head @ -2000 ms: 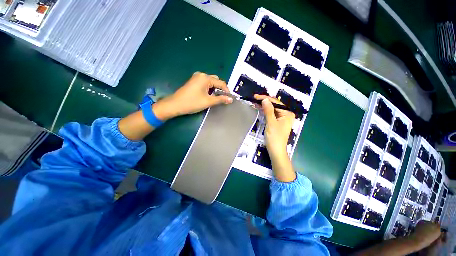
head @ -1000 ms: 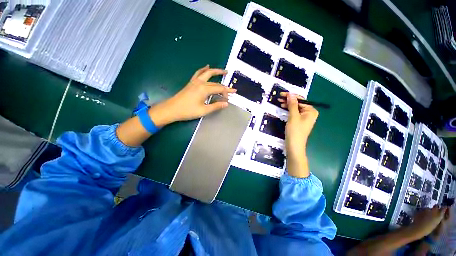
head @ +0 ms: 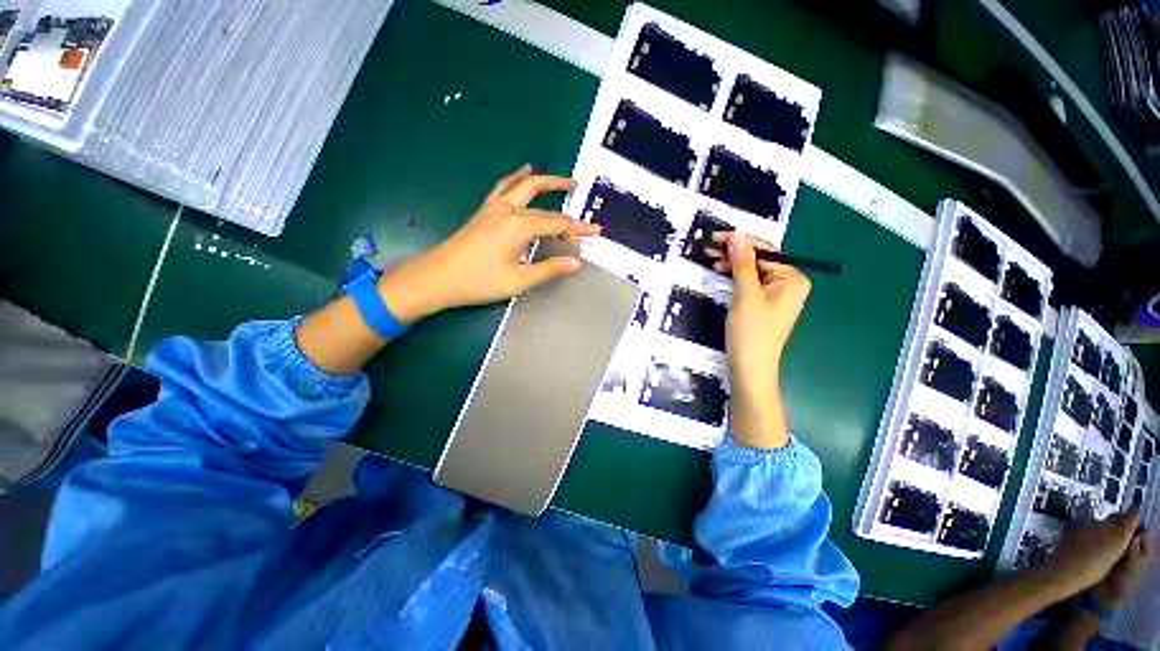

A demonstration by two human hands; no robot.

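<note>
A white blister tray (head: pixel 698 79) with two columns of black-covered boards (head: pixel 651 141) lies in front of me. My right hand (head: pixel 763 305) holds black tweezers (head: pixel 801 263) over a board in the right column, third row; the fingers hide part of that board and the tweezers' tip. A grey-brown liner sheet (head: pixel 541 382) lies slanted over the tray's lower left part and hides boards there. My left hand (head: pixel 503 252) rests at the sheet's upper end and the tray's left edge, fingers apart. Whether it grips the sheet, I cannot tell.
A tall stack of white trays (head: pixel 242 89) stands at the upper left, with boards in its top tray. Neighbouring trays (head: pixel 932 477) with black boards lie at the right. Another person's hands (head: pixel 1100 553) are at the lower right. A long translucent plastic piece (head: pixel 973 153) lies at the far side.
My right hand has moved right from the sheet's upper end to the right-column board, with the tweezers. My left hand's fingers have spread. Over the last second both hands have barely moved.
</note>
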